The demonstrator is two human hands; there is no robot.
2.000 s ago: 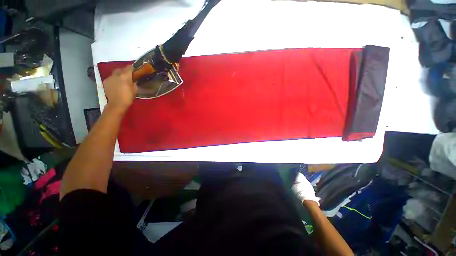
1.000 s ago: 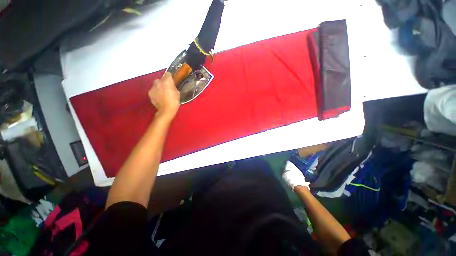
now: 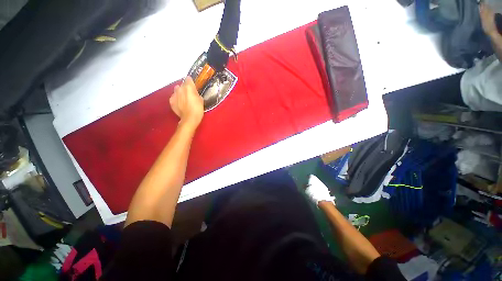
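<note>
My left hand (image 3: 188,101) is closed around the orange-brown handle of the steam iron (image 3: 219,90). The iron's plate lies on the red fabric panel (image 3: 275,82), near its middle and upper edge. The panel stretches slantwise over the white table cover (image 3: 363,127). Its right end is folded over, showing the dark backing (image 3: 344,60). A dark wrapped hose (image 3: 230,24) rises from the iron. My right hand (image 3: 319,190), in a white covering, hangs below the table edge, away from the panel. Its fingers are too unclear to tell whether it holds anything.
A tan board (image 3: 206,4) lies at the table's far edge. Dark garments (image 3: 457,33) and another person's hand (image 3: 487,19) and light sleeve (image 3: 484,88) are at the upper right. A dark padded shape (image 3: 374,162), blue items and a red crate (image 3: 392,245) are at the lower right.
My left hand has moved the iron rightward along the panel, from near its left end to its middle. The view has turned, so the table looks more tilted. My right hand stays below the table edge.
</note>
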